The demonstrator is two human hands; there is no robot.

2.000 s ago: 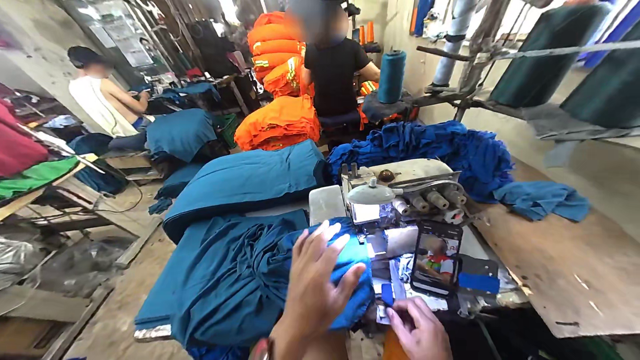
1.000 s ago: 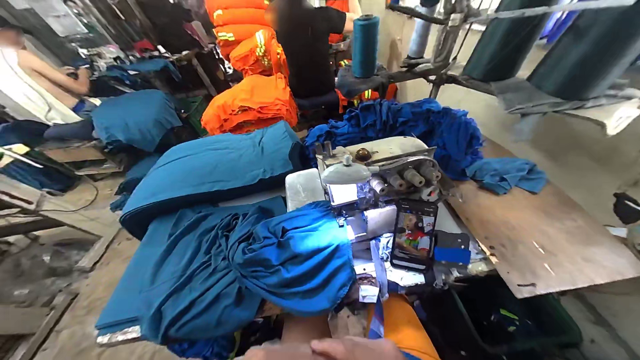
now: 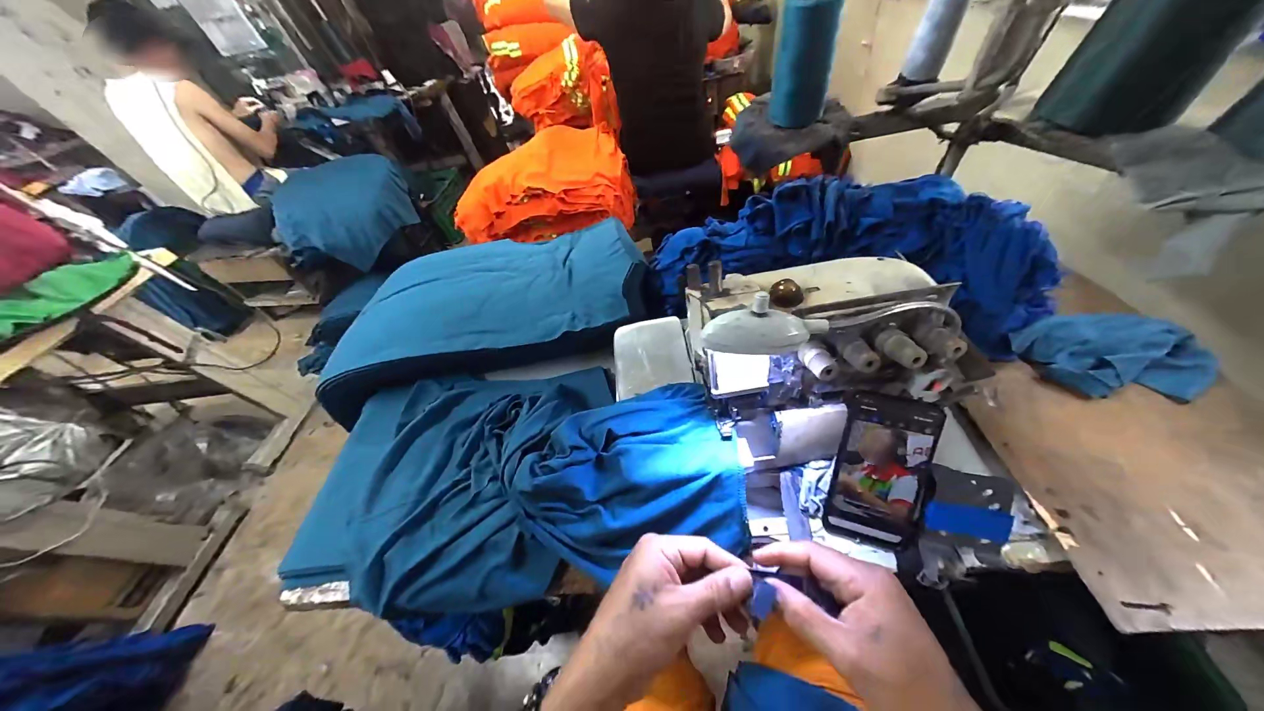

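Observation:
At the bottom centre, my left hand (image 3: 681, 597) and my right hand (image 3: 839, 602) meet, pinching a small blue fabric piece (image 3: 763, 598) between their fingertips. Just beyond them stands an overlock sewing machine (image 3: 820, 316) with its lamp lit. A gathered teal cloth (image 3: 632, 474) lies left of my hands, its stitched right edge by the machine's needle area. A smartphone (image 3: 877, 474) with a lit screen leans at the front of the machine, beside a blue patch (image 3: 968, 521).
Folded teal fabric (image 3: 494, 291) is stacked behind the cloth. Royal blue fabric (image 3: 859, 227) is heaped behind the machine. A wooden board (image 3: 1136, 494) extends right, bearing a blue rag (image 3: 1121, 354). Orange garments (image 3: 553, 183) and two people are farther back.
Two seconds ago my left hand lay on the teal cloth and my right hand was near the phone. Now both are together at the front, holding the small blue piece.

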